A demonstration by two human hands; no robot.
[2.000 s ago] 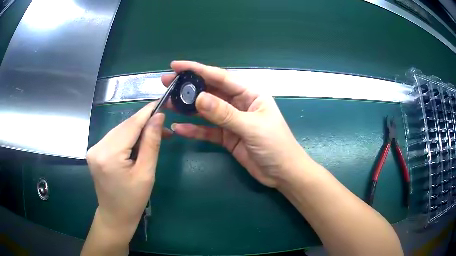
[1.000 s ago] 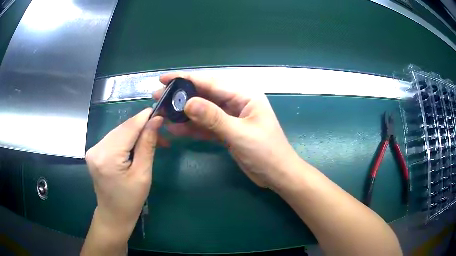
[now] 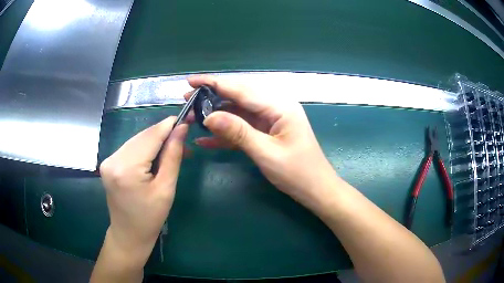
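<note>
My left hand (image 3: 145,166) is bare and grips slim dark tweezers (image 3: 178,122) between thumb and fingers, pointing up and to the right. The tweezers' tip touches or overlaps the upper left rim of a black round part (image 3: 206,106) with a pale metal centre. My right hand (image 3: 260,130) is bare and holds the round part between thumb and fingers. The part is tilted, its face turned partly left, and the thumb hides its lower edge. Whether the tweezers grip the part cannot be told.
A bright metal strip (image 3: 353,90) crosses the green surface behind my hands. A large metal sheet (image 3: 55,83) is at the left, with a small round metal fitting (image 3: 47,204) below. Red-handled pliers (image 3: 429,174) lie right, beside a clear tray (image 3: 458,166).
The black round part has turned in my right fingers, from nearly facing the camera to a narrower, tilted view. Both hands have shifted only slightly. The tweezers stay at the rim.
</note>
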